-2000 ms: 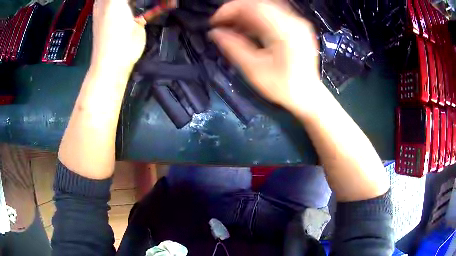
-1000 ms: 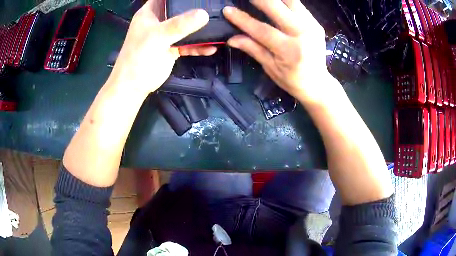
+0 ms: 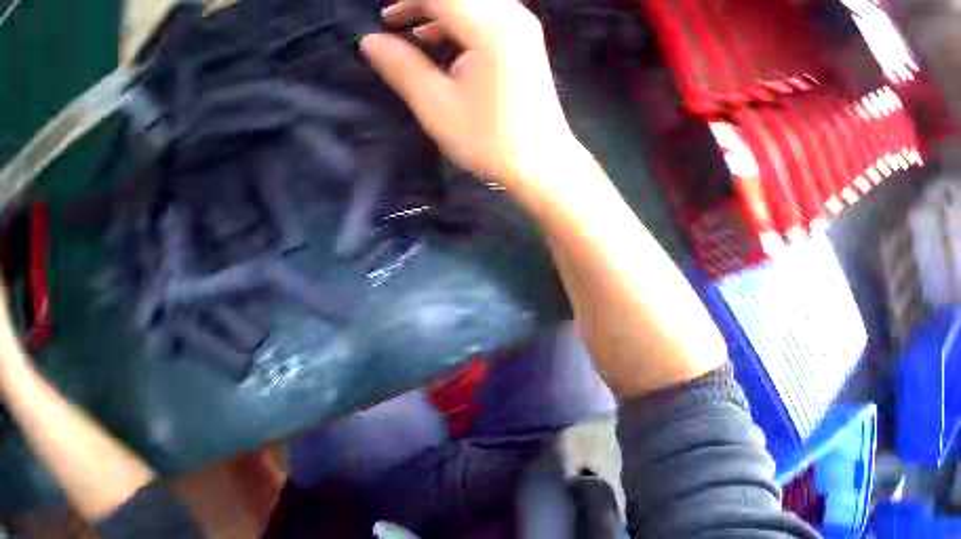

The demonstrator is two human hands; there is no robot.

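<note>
The frame is blurred. My right hand (image 3: pixel 479 95) is over the dark heap at the top centre, thumb and fingers apart; whether it holds anything cannot be told. My left hand is cut off by the left edge; only the forearm shows. Matt black strips, likely battery covers (image 3: pixel 227 279), lie in a loose heap left of my right hand. A red-edged black radio unit (image 3: pixel 40 274) shows at the left edge. Red radio units (image 3: pixel 811 158) stand in tight rows at the right.
A pale strip (image 3: pixel 63 137) runs across the table at the upper left. A blue crate (image 3: pixel 748 353) with a white gridded sheet (image 3: pixel 806 332) is beside the table at the right, with more blue crates (image 3: pixel 927 384) beyond. Cardboard is below at the left.
The view has turned and tilted to the right. My hands, together on a black and red unit one second ago, are apart. My left hand has left the picture, and that unit is not between them.
</note>
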